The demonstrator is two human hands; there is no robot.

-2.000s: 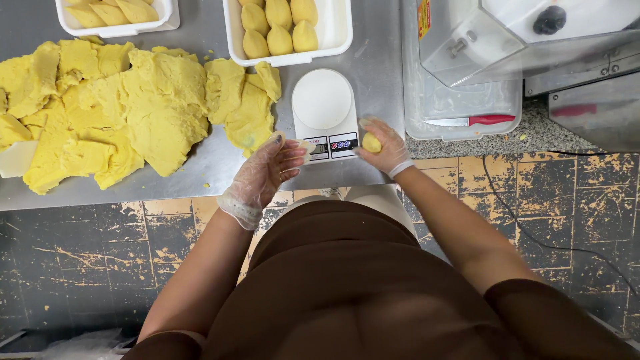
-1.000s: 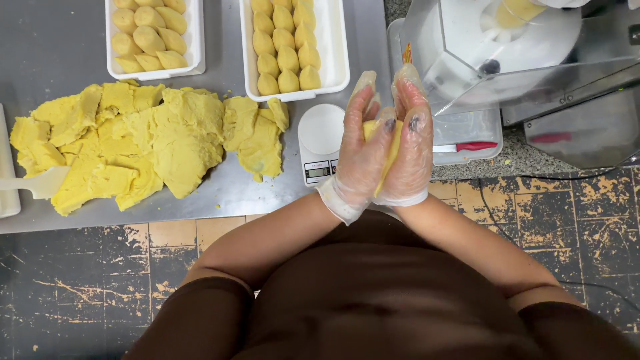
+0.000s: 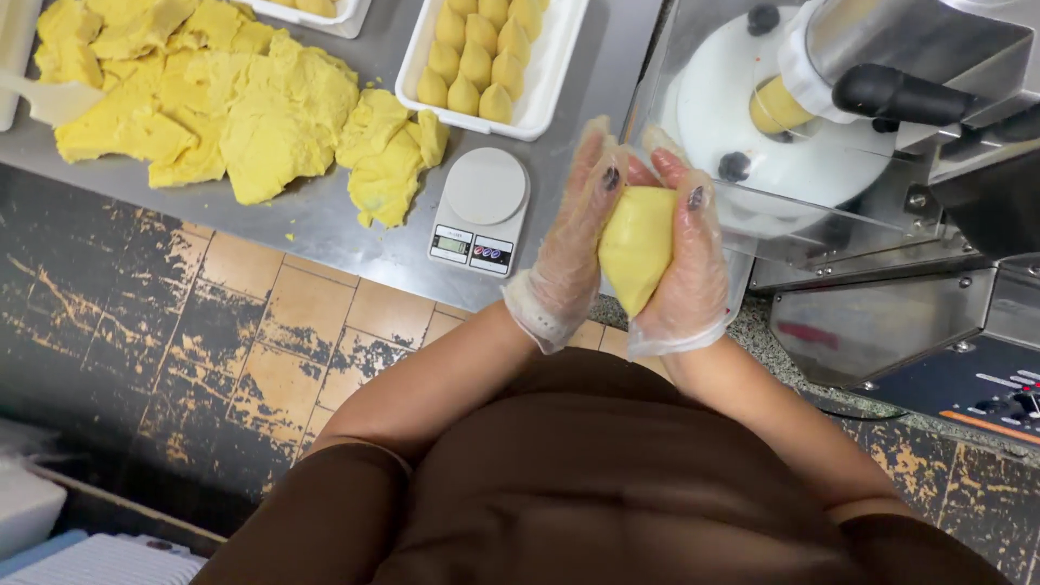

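Between my two gloved hands, just right of the scale, is a teardrop-shaped piece of yellow dough, its pointed end toward my body. My left hand presses on its left side and my right hand cups its right side; both wear clear plastic gloves. A white digital kitchen scale lies on the metal table with its plate bare. Left of the scale is a small lump of yellow dough, beside a large mass of dough. A white plastic tray holds rows of shaped teardrop pieces.
A second white tray stands at the top edge. A white spatula touches the dough mass at far left. On my right stands a metal machine with a black handle, a dough-filled nozzle and a round white disc behind a clear guard.
Two seconds ago my hands were apart near the scale, the right one holding a dough piece. They came together around it and remain so, with the dough now more visible. The view has shifted.
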